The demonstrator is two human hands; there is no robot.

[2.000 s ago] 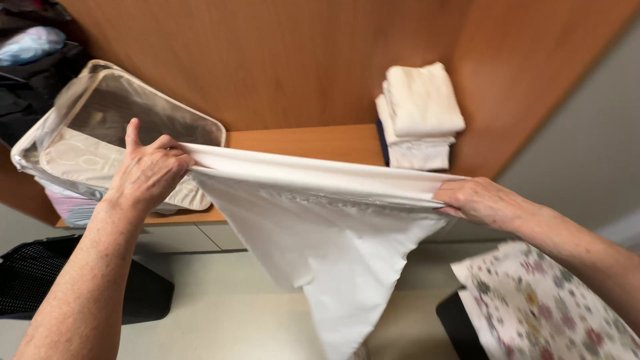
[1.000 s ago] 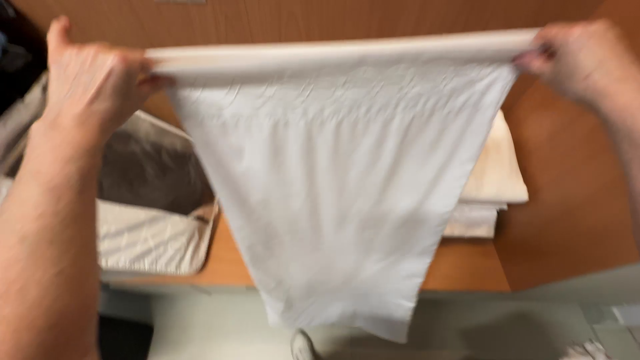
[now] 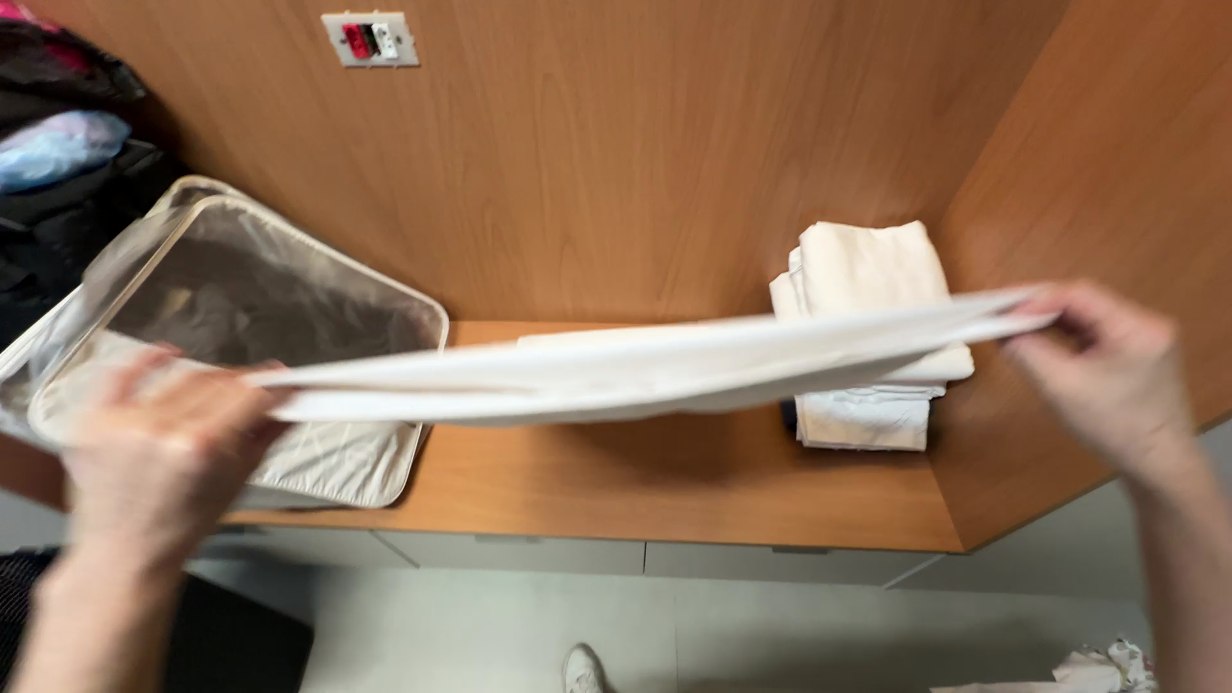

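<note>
Stretched between my two hands is a white cloth (image 3: 654,371), seen nearly edge-on above a wooden bench. My left hand (image 3: 178,448) grips its left end, blurred, in front of a clear zippered storage bag with pale trim (image 3: 279,279). At the other end my right hand (image 3: 1107,356) pinches a corner between thumb and fingers. Behind the cloth's right part, a stack of folded white cloths (image 3: 871,265) lies on the bench, partly covered by it.
The wooden bench (image 3: 597,491) runs along a wood panel wall with a socket plate (image 3: 371,40). Dark bags (image 3: 58,212) are at the left. A black bin (image 3: 241,626) stands below, lower left. A shoe (image 3: 582,669) and floral fabric (image 3: 1107,669) show at the bottom.
The cloth hung down as a broad sheet from both raised hands a second ago; now it is a narrow band. Both hands have come lower, still holding its ends.
</note>
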